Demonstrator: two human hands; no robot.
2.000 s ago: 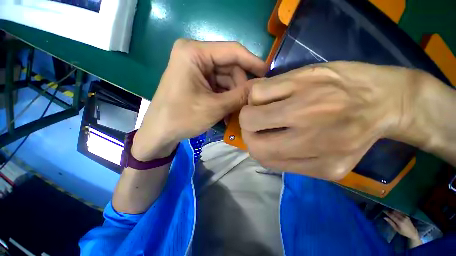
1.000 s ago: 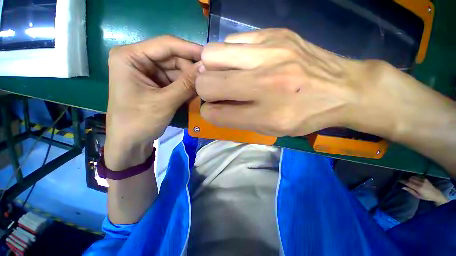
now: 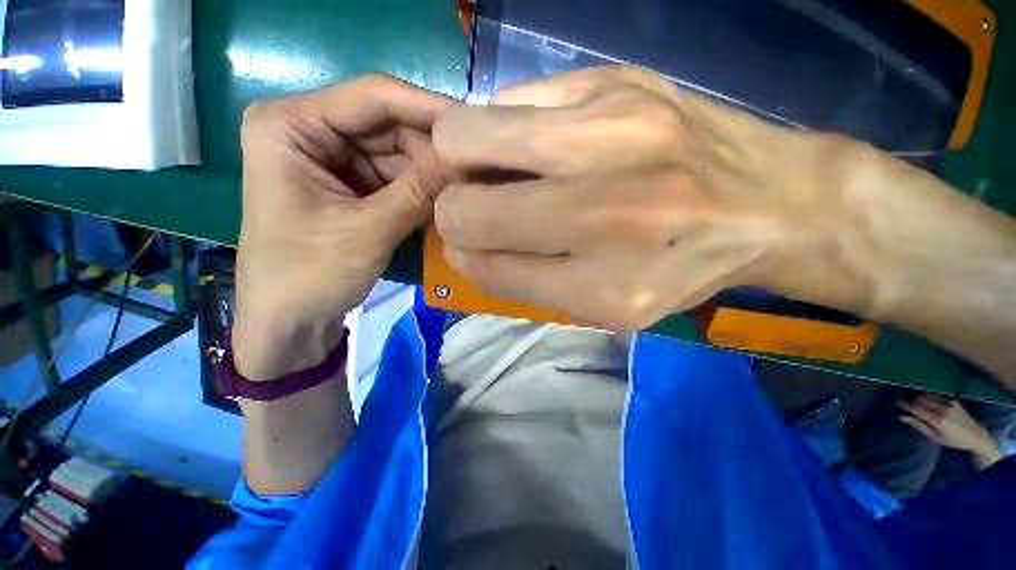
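A glossy black screen panel [image 3: 713, 56] lies in an orange fixture [image 3: 791, 333] on the green bench. Pale lines run across the panel. My left hand [image 3: 334, 200] and my right hand [image 3: 624, 195] meet at the panel's left short edge, with fingertips touching. The right hand lies over the panel and covers its near left part. Whatever is between the fingertips is hidden by the fingers, so I cannot tell if they hold anything.
A white foam tray [image 3: 162, 100] with a dark panel [image 3: 64, 50] in it is at the upper left. The bench's near edge runs below my hands. Another person's hand [image 3: 947, 423] shows at the lower right. A green metal frame [image 3: 78, 334] stands at the lower left.
Since two seconds ago the view has turned, so the fixture looks straighter and both hands sit further left. In the last second the right fingers have shifted slightly at the panel's edge.
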